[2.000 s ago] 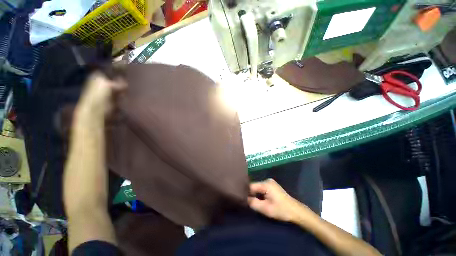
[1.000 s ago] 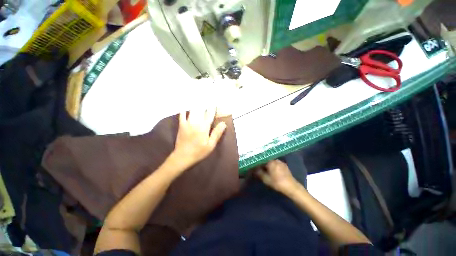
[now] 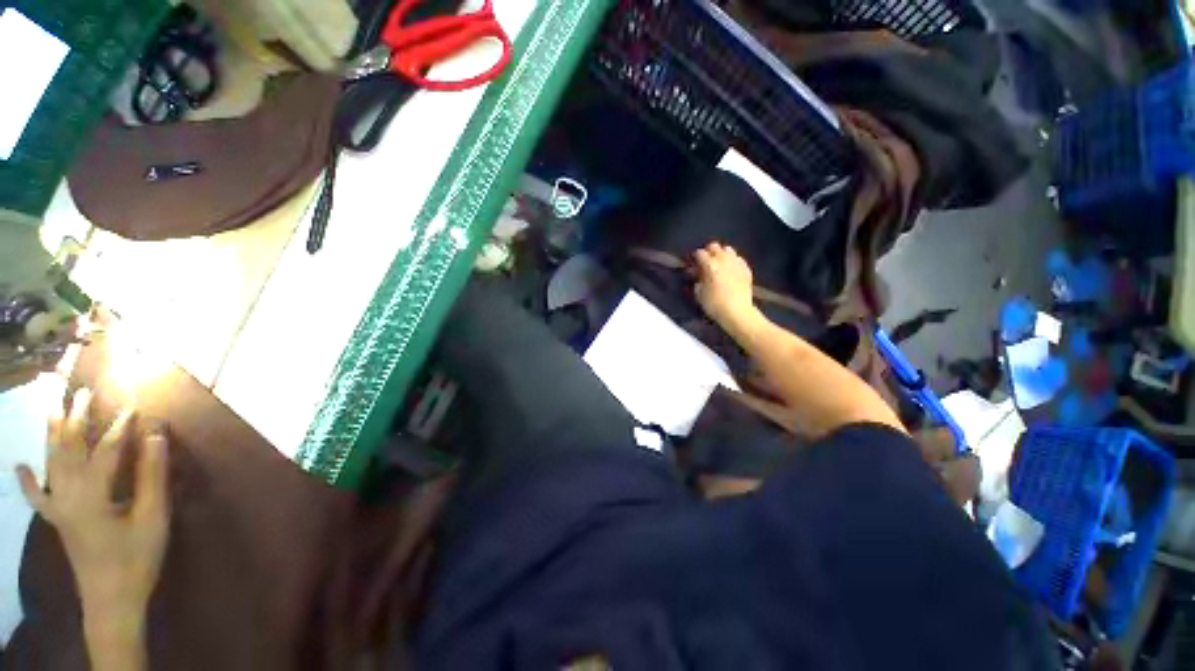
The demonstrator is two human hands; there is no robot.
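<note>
A brown cloth panel [image 3: 249,524] lies at the lower left, partly on the white table, and hangs in folds over its front edge. My left hand [image 3: 105,505] rests flat on it with fingers apart, just below the bright glare at the needle area. My right hand [image 3: 723,288] is out to the right, off the table, with its fingers closed on the edge of a dark cloth piece with a brown strip [image 3: 786,299] in the pile there. The fingertips are small and partly blurred.
Red-handled scissors [image 3: 452,50], a thin black tool [image 3: 321,210] and a curved brown piece [image 3: 269,157] lie on the table behind its green ruler edge [image 3: 406,269]. A black crate [image 3: 734,92], white sheet [image 3: 655,361] and blue basket [image 3: 1081,505] stand or lie right.
The view has swung right. My right hand has moved from beside the table edge out to the dark pieces at the right. My left hand still lies on the brown panel.
</note>
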